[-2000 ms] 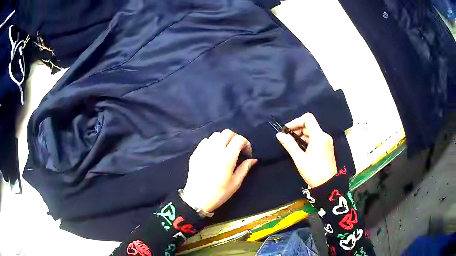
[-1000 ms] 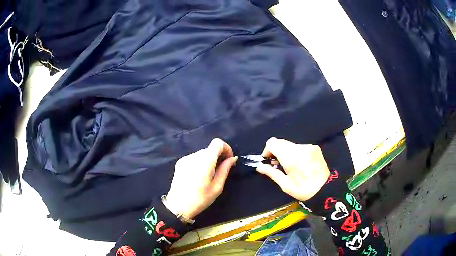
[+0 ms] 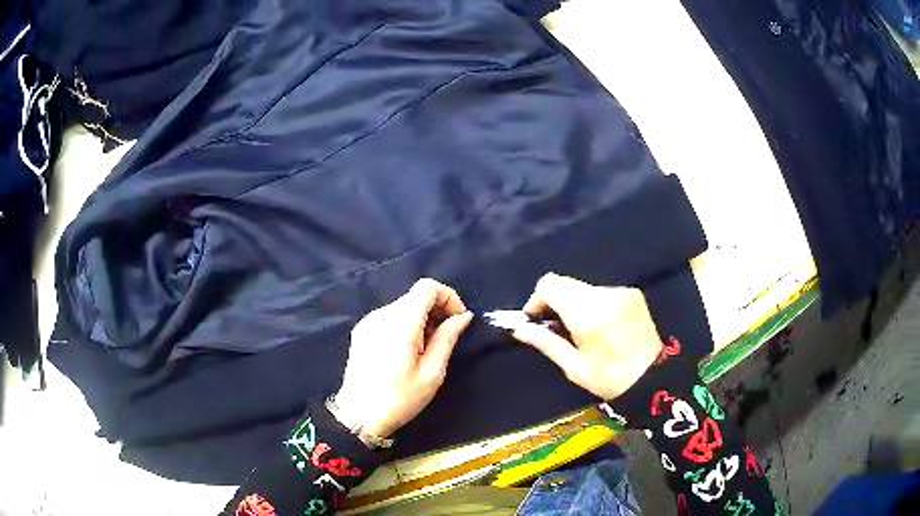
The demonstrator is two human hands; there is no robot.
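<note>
A dark navy jacket [image 3: 404, 151] lies inside out in front of me, its shiny lining up and a matte facing [image 3: 252, 403] along the near edge. My right hand [image 3: 595, 333] is closed around small thread snips [image 3: 504, 319], whose metal points face left over the facing. My left hand [image 3: 398, 353] is just left of the points, thumb and forefinger pinched together at the facing. Any thread between the fingertips is too small to tell.
White table top [image 3: 706, 131] shows beyond the jacket. Another navy garment [image 3: 807, 121] lies at the right. Navy pieces [image 3: 131, 60] with pale threads [image 3: 38, 111] lie at the far left. The table's yellow-and-green edge [image 3: 565, 456] runs close to my body. Grey floor [image 3: 857, 373] is at the right.
The snips in my right hand moved left and down to my left fingertips, and their blades now look closer together. My left hand shifted slightly left and its fingertips pinched together.
</note>
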